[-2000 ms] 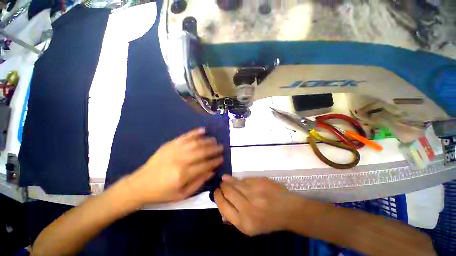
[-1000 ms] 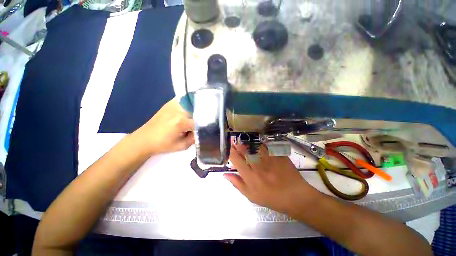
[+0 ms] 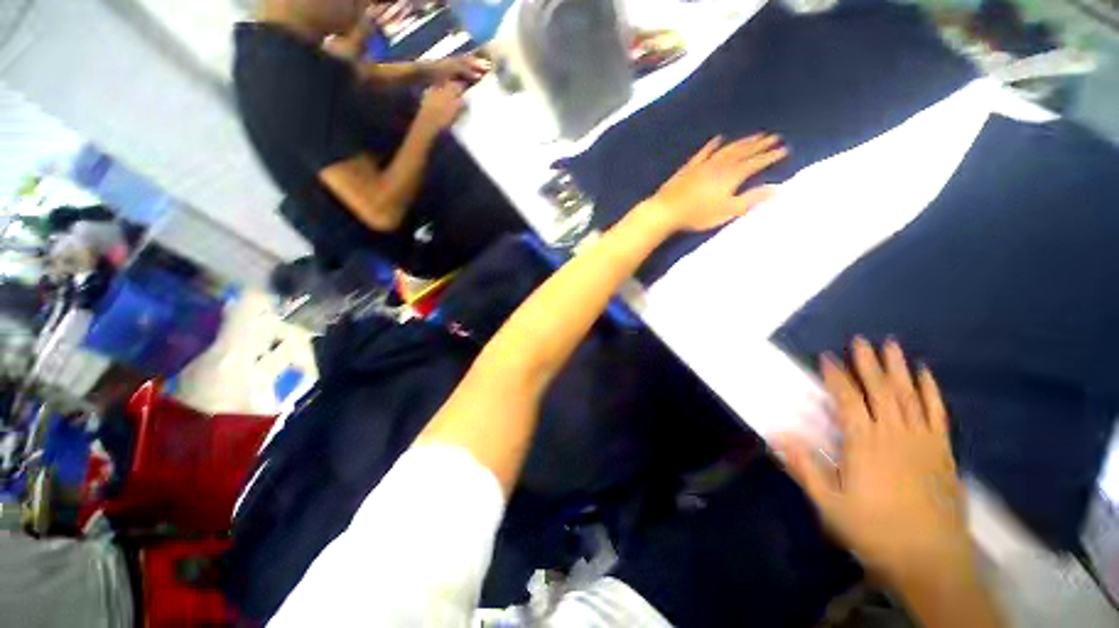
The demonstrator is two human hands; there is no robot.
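Two flat dark navy cut panels lie on the white table (image 3: 798, 264). My left hand (image 3: 722, 182) rests with fingers spread on the far navy panel (image 3: 834, 92). My right hand (image 3: 886, 460) is over the near edge of the nearer navy panel (image 3: 1006, 294), fingers spread and slightly blurred; whether it presses the cloth cannot be told. Neither hand grips anything.
Another person in a black top (image 3: 325, 123) works at the upper left beside a pale machine head (image 3: 571, 61). A dark heap of cloth (image 3: 380, 429) lies below the table's edge. Red containers (image 3: 203, 472) stand at the lower left.
The view has swung to the left, and the sewing machine and shears are out of the picture. My hands have left the needle area and are now at the navy panels, fingers spread.
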